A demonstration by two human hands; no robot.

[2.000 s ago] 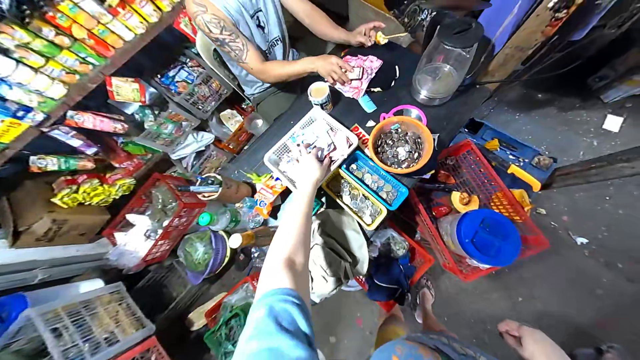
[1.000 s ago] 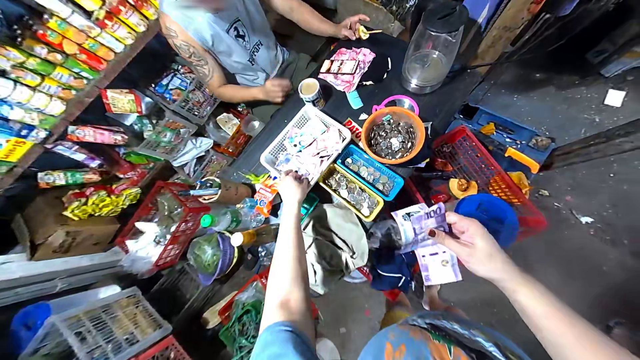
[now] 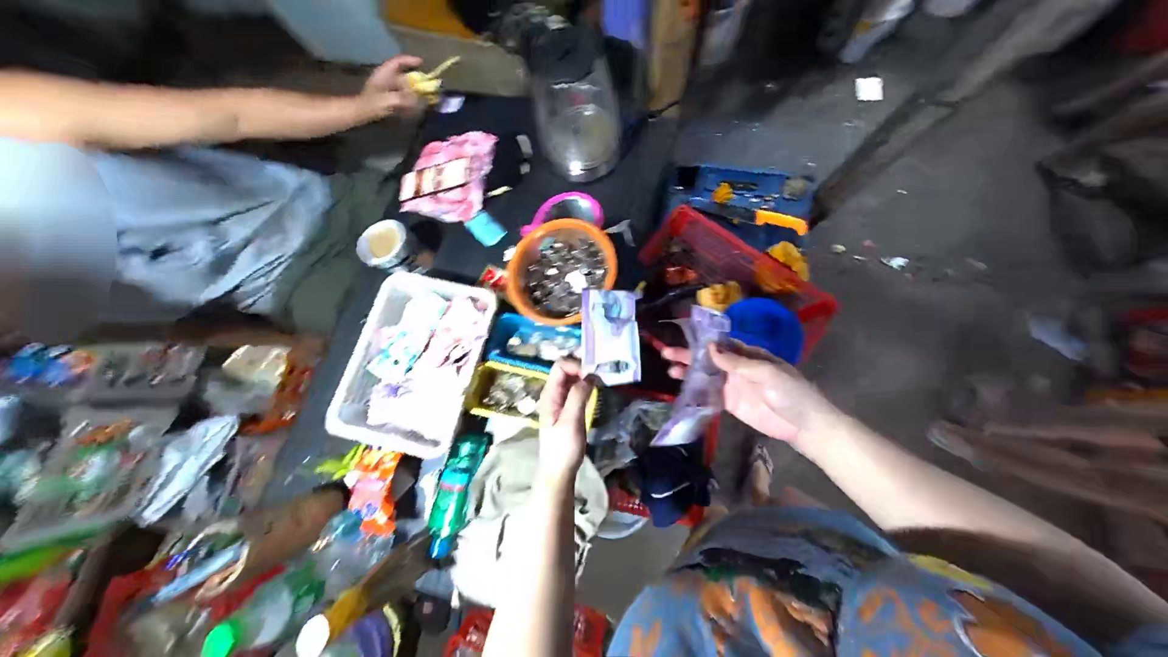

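Note:
My left hand point(image 3: 564, 415) holds a pale purple banknote point(image 3: 611, 338) by its lower edge, above the blue and yellow coin trays. Purple banknotes point(image 3: 698, 379), bent and blurred, are pinched in my right hand point(image 3: 762, 388), beside a blue round lid point(image 3: 765, 330). Left of my hands lies a white plastic basket point(image 3: 342, 401) with banknotes inside. An orange bowl point(image 3: 518, 283) of coins stands just beyond the blue tray point(image 3: 500, 339), which holds coins, as does the yellow tray point(image 3: 479, 392). A pink cloth point(image 3: 470, 151) with banknotes on it lies farther back.
At the upper left a person's hand point(image 3: 392, 87) holds something yellow. A clear jug point(image 3: 577, 128), a cup point(image 3: 383, 243) and a pink-rimmed bowl point(image 3: 573, 203) stand on the black table. A red crate point(image 3: 748, 260) and a blue toolbox point(image 3: 744, 196) are at right. Bottles and bags crowd the lower left.
My left hand has moved from the white basket toward my right hand and now holds a banknote. My right hand, low and without notes two seconds ago, has risen with banknotes. The view has swung right.

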